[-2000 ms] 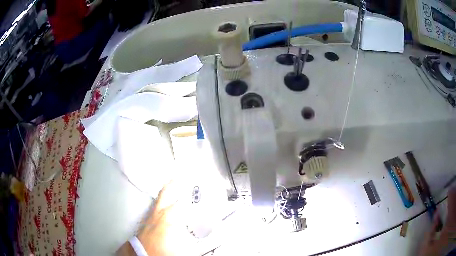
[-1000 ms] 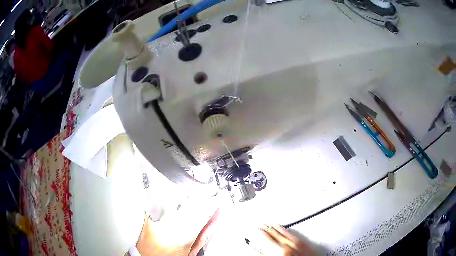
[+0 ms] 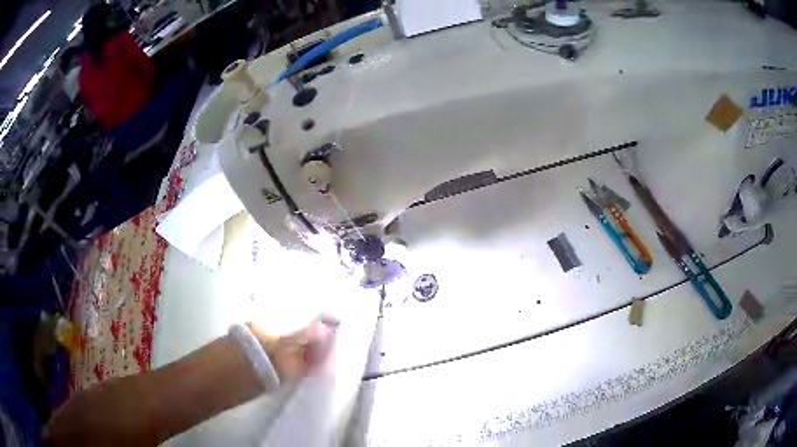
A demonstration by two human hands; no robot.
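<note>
My left hand (image 3: 301,347), with a white band at the wrist, reaches in from the lower left. It holds a white fabric piece (image 3: 306,415) just in front of the needle area; its fingertips are washed out by the lamp. The fabric runs from near the presser foot (image 3: 371,253) down past the table's front edge. Whether the fabric lies under the foot is unclear in the glare. My right hand is not in view. More white fabric (image 3: 197,218) lies left of the sewing machine head (image 3: 262,179).
Snips (image 3: 619,229), a longer dark tool with blue handles (image 3: 682,249) and a grey metal plate (image 3: 564,251) lie right of the needle. A tan board (image 3: 114,301) extends at left. A person in red (image 3: 114,77) is at the back left.
The camera view has shifted, showing more of the machine's right side. My right hand, earlier in front of the needle, is out of view. My left forearm now shows, and fabric hangs from my left hand.
</note>
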